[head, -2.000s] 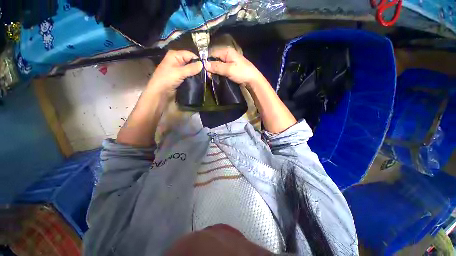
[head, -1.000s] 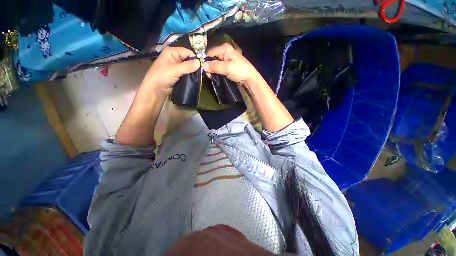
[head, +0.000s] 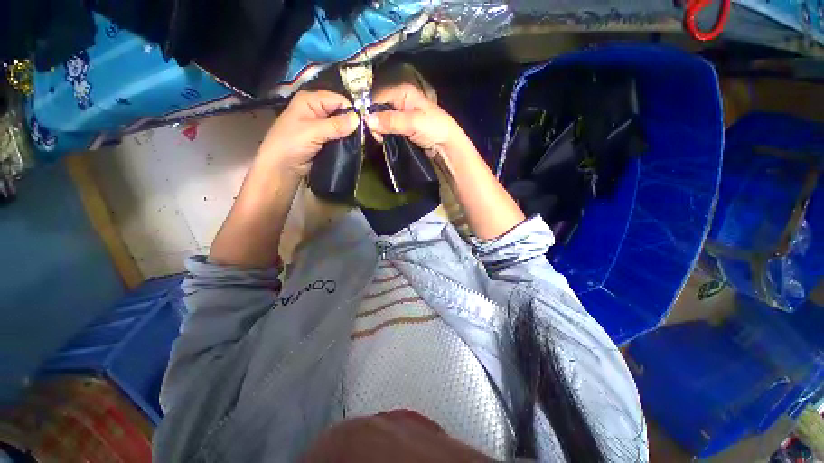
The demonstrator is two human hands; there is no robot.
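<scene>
A black shiny panel (head: 336, 169) with an olive-green inner face hangs open from both hands, its gold zipper edges spread apart below the fingers. My left hand (head: 316, 122) pinches the panel's left top end. My right hand (head: 411, 118) pinches its right top end. The fingertips nearly meet just below a small pale upright jig (head: 358, 80) at the table edge. The zipper ends are at the jig's lower end; whether a slider is there is too small to tell.
Blue cartoon-print table cover (head: 126, 72) with a black panel pile (head: 226, 41) lies ahead left. Crinkled clear plastic (head: 470, 20) is right of the jig. Red scissor handles (head: 707, 18) lie far right. A blue bin (head: 673, 181) holds black panels (head: 574, 136).
Both hands stay at the jig, pinching the panel, with only slight shifts. The panel's hanging lower part has swung and folded, so its black lower flap shows less.
</scene>
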